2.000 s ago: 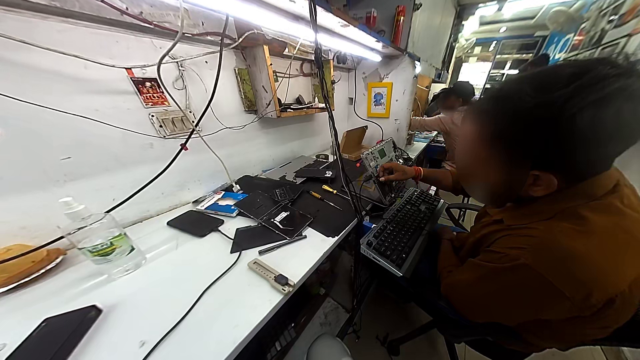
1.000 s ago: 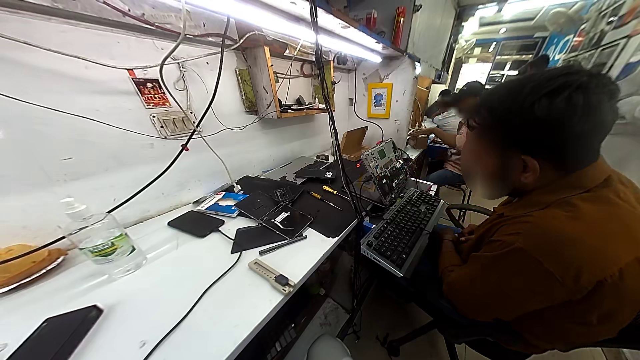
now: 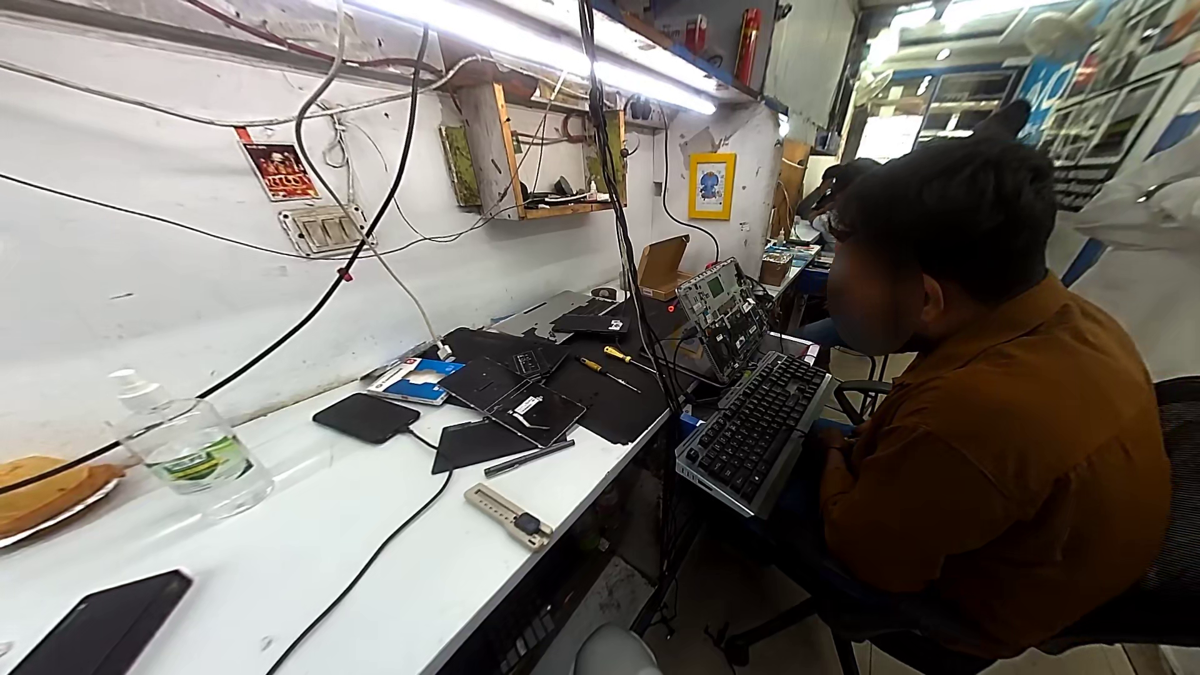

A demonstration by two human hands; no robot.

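Observation:
Neither my left hand nor my right hand is in the head view. A utility knife (image 3: 509, 516) lies near the front edge of the white table (image 3: 356, 562), beside a black pen (image 3: 530, 458). Behind them are flat black laptop parts (image 3: 536, 411) and two screwdrivers, one (image 3: 609, 374) on a black mat (image 3: 600, 403). A black external drive (image 3: 366, 417) with a cable lies left of a blue and white packet (image 3: 417, 380). A clear spray bottle (image 3: 197, 459) stands near the wall. A dark phone-like slab (image 3: 103, 623) lies at the near left.
A co-worker in a brown shirt (image 3: 994, 469) sits at the right, by a keyboard (image 3: 750, 431) and an opened laptop chassis (image 3: 722, 314). Black cables (image 3: 609, 169) hang down at the table's front edge. A wooden wall shelf (image 3: 497, 150) is above the table.
The co-worker's hand was at the opened laptop chassis two seconds ago and has drawn back to the lap. The co-worker's head has shifted. The things on the table have not moved.

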